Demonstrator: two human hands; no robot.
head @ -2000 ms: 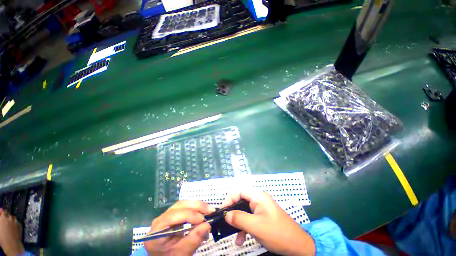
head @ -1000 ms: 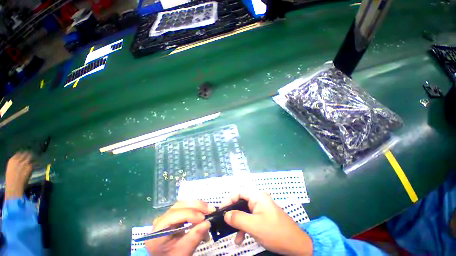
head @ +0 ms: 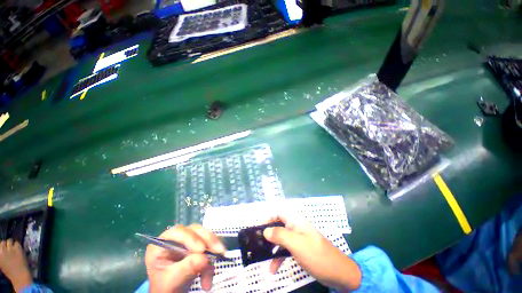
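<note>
My right hand [head: 300, 249] holds a black plastic housing [head: 257, 245], thumb on its face, above the white dot sheets. My left hand [head: 182, 257] holds silver-grey tweezers [head: 163, 242] like a pen, just left of the housing. The tweezers' tip points at the dot sheets near the housing's left edge and does not touch the housing. The white dot sheets [head: 320, 213] overlap under both hands. A clear tray [head: 223, 174] with a grid of pale shapes lies beyond them, with tiny yellowish parts [head: 198, 202] on it.
A bag of black parts [head: 389, 137] lies at right beside yellow tape [head: 452, 203]. Two pale strips [head: 183, 153] lie beyond the tray. A small black part [head: 215, 110] sits on the green surface. At left a neighbour's hand [head: 14, 263] is at a black tray [head: 37, 240].
My left hand and the tweezers have moved left and down, away from the housing, which now shows more of its face. The small black part beyond has shifted left. The neighbour's hand is back at the tray.
</note>
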